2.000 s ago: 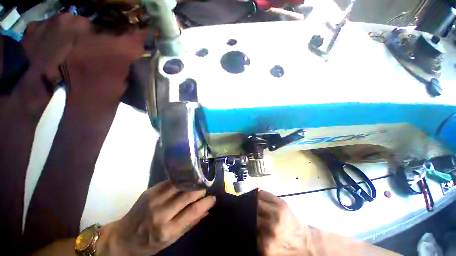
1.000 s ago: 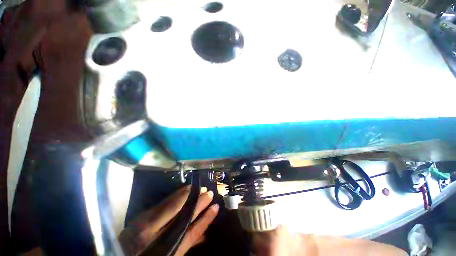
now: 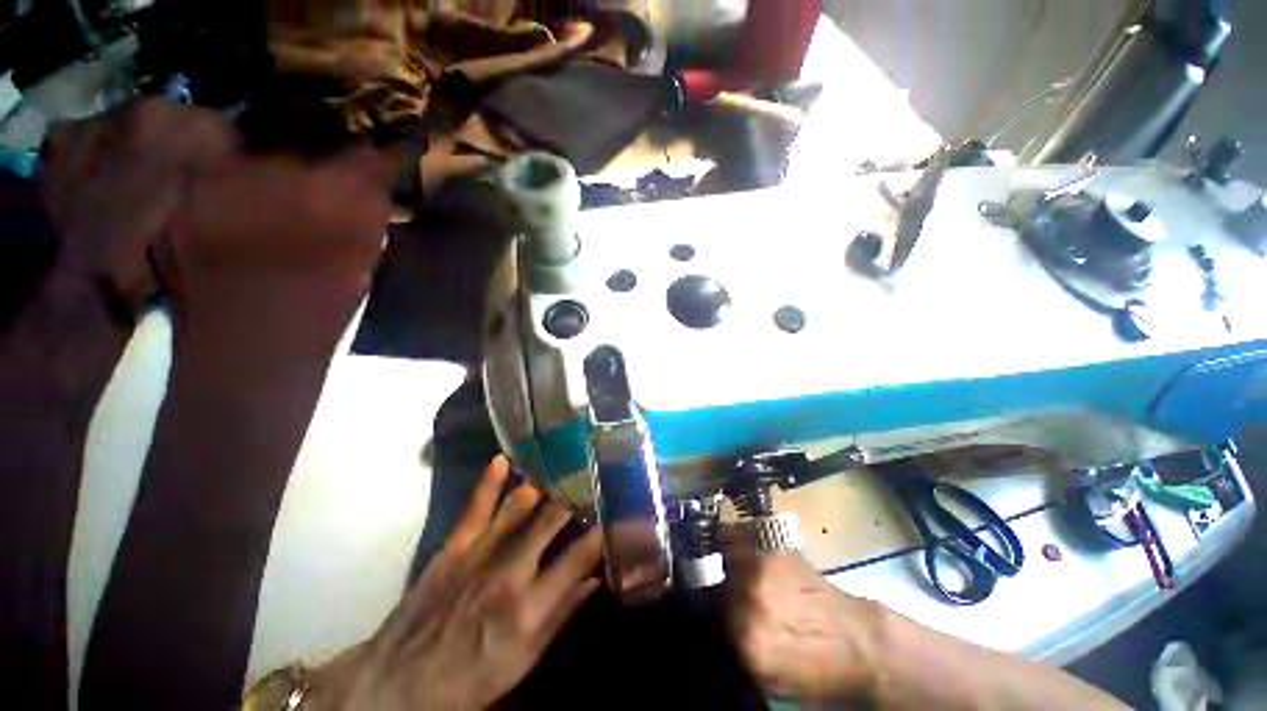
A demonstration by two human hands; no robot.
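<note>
A black cut panel (image 3: 653,650) lies under the left end of the white sewing machine head (image 3: 778,354) and runs down to the bottom edge. My left hand (image 3: 493,597) lies flat with spread fingers on the panel's left part, beside the needle area. My right hand (image 3: 806,625) is at the panel's right edge, just below the thread tension assembly (image 3: 767,531); its fingertips are lost in the dark cloth. The presser foot and needle are hidden behind the head's metal lever and my hands.
Maroon-brown panels (image 3: 229,458) are spread at the left. Black-handled scissors (image 3: 966,545) and red and green small tools (image 3: 1153,545) lie on the machine bed (image 3: 889,611) at the right. A mustard-brown fabric pile (image 3: 348,63) and a red object (image 3: 750,42) are behind the machine.
The view has pulled back from the close look over the machine head, showing more behind it. My left hand's fingers are more spread on the dark panel. My right hand stays at its right edge.
</note>
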